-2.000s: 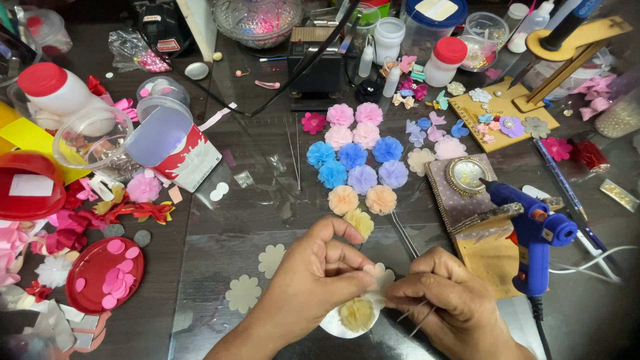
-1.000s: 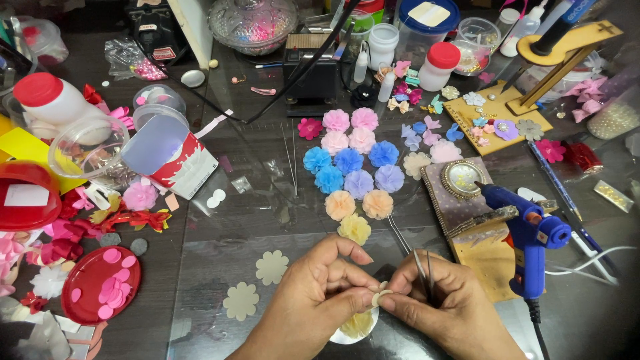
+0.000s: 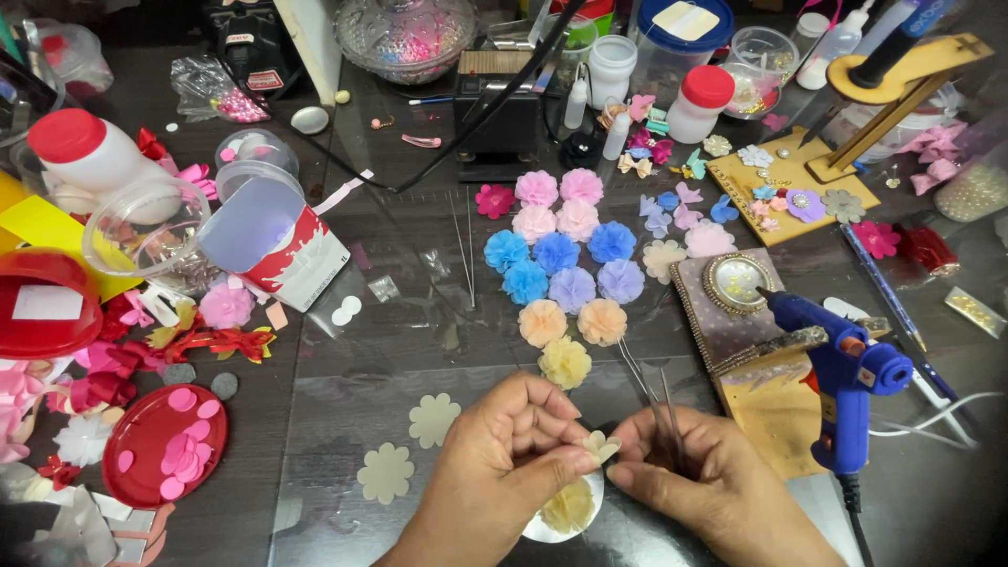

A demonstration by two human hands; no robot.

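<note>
A small folded cream fabric petal piece (image 3: 601, 446) is pinched between the thumb and fingers of my left hand (image 3: 512, 457). My right hand (image 3: 693, 472) is close at its right side, thumb and forefinger apart near the petals, with metal tweezers (image 3: 669, 409) tucked among its other fingers. Under both hands lies a yellow fabric flower (image 3: 568, 505) on a white round disc (image 3: 589, 526). Left of my hands, scalloped cream flower cutouts (image 3: 385, 472) lie flat. Above them stand finished fabric flowers, among them a yellow one (image 3: 565, 362), a peach one (image 3: 602, 322) and a blue one (image 3: 556, 252).
A blue hot glue gun (image 3: 846, 370) rests at the right by a wooden board (image 3: 764, 441), its cord running to the front edge. At the left are a red lid (image 3: 142, 472) with pink discs, a cut carton (image 3: 307, 268) and tubs. Bottles and a black device (image 3: 496, 110) line the back.
My right fingers, touching the cream piece a second ago, are now slightly apart from it. The piece now shows raised, folded petals in my left fingers.
</note>
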